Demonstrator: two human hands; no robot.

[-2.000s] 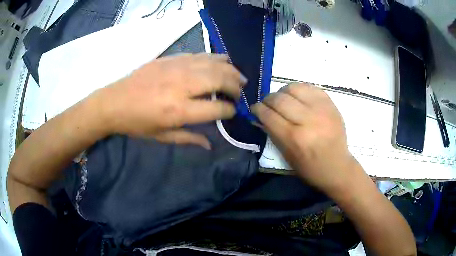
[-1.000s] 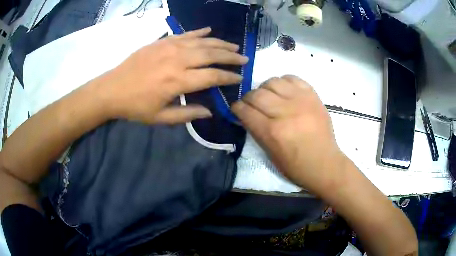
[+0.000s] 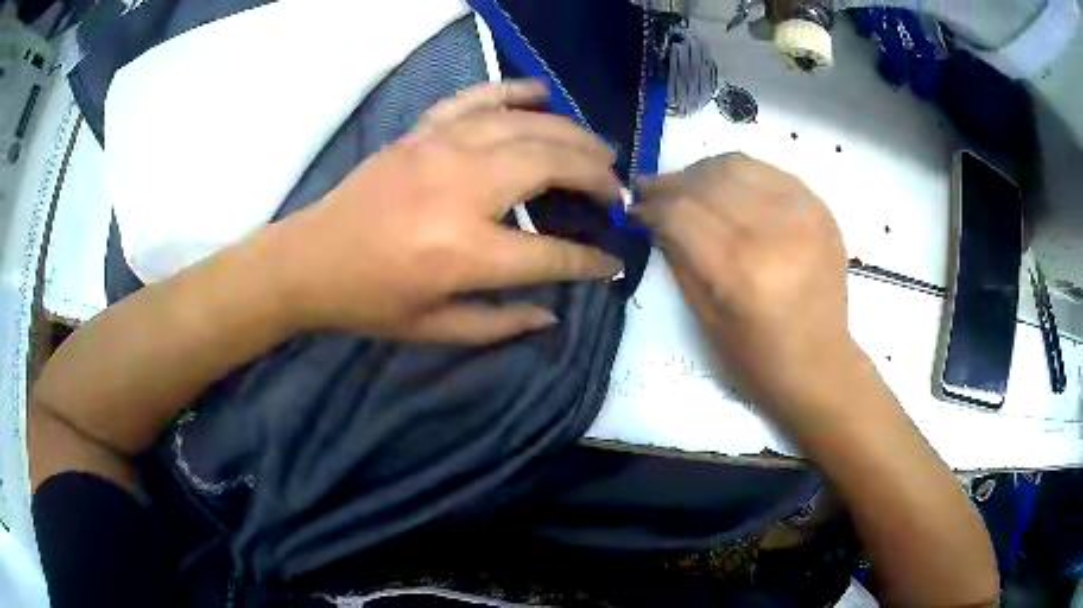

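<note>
The dark grey garment body (image 3: 439, 410) lies on the white table and hangs over its front edge. A white panel (image 3: 226, 131) spreads at the left. The blue zip (image 3: 648, 131) is open in a V on navy-black cloth (image 3: 600, 59), its bottom between my hands. My left hand (image 3: 457, 220) lies with fingers spread over the cloth, its fingertips beside the zip's lower end, hiding much of the white-edged curve. My right hand (image 3: 748, 238) pinches the zip's bottom end between thumb and fingers. Both hands are slightly blurred.
A smartphone (image 3: 983, 279) with a dark screen lies at the right, with black-handled snips (image 3: 1047, 327) beyond it. A cream round knob (image 3: 803, 43) of the machine is at the top. Dark blue cloth (image 3: 950, 95) is bunched at the upper right. The table's front edge (image 3: 701, 455) runs below my right hand.
The garment has shifted up on the table relative to my hands, and its grey part has bunched into folds. More of the white panel shows. The zip's V has narrowed near my fingers.
</note>
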